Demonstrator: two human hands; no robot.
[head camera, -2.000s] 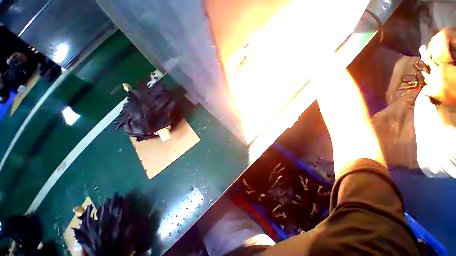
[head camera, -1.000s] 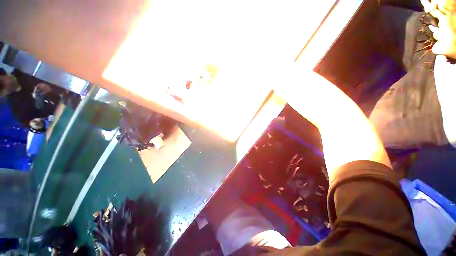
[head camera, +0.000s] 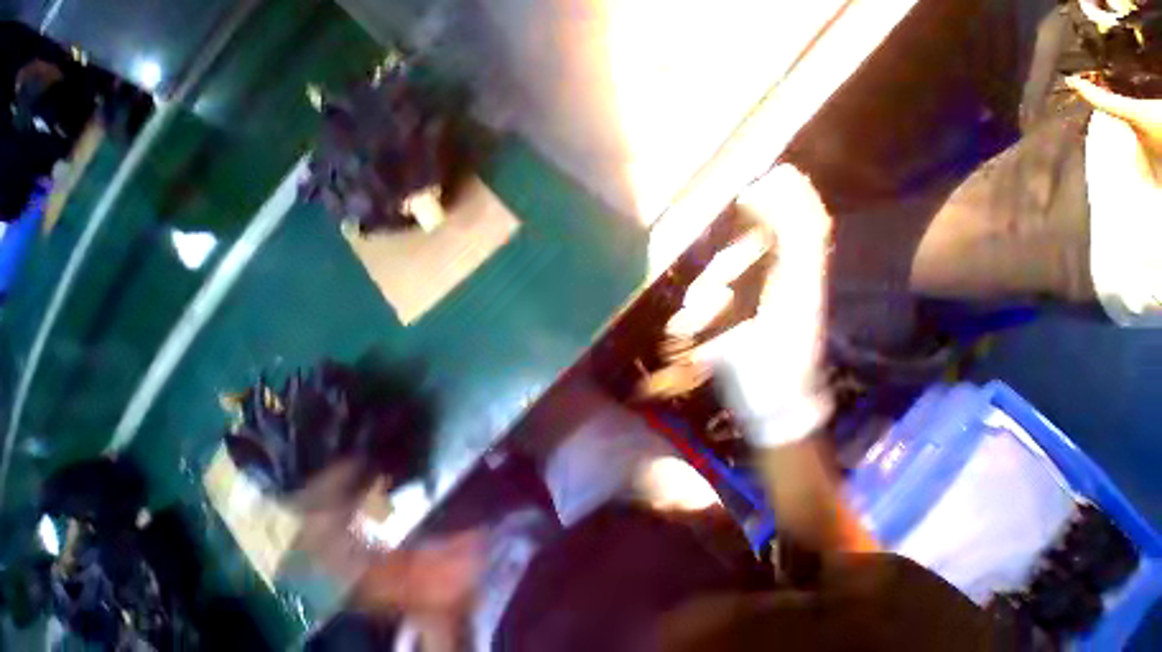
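Three dark spiky pieces lie along the green bench: one with a cream block (head camera: 389, 153) on a tan cardboard mat (head camera: 440, 255), one lower down (head camera: 306, 427) on another mat, and one at the lower left (head camera: 108, 560). My left hand (head camera: 414, 567) is bare and badly blurred, beside the cream end of the lower piece; its grip cannot be told. My right hand (head camera: 784, 299) is overexposed white, with curled fingers, just off the bench edge; dark and pale shapes show between its fingers, and whether it holds anything cannot be told.
A blue crate (head camera: 1019, 439) with a white sheet and dark pieces stands at the lower right. Dark contents show below my right hand. A glaring grey panel (head camera: 561, 64) covers the top middle. Another person's hands and pale sleeve (head camera: 1128, 217) are at the upper right.
My right hand has come out of the glare, down off the panel to beyond the bench edge. My left hand has appeared at the lower left. The view has shifted.
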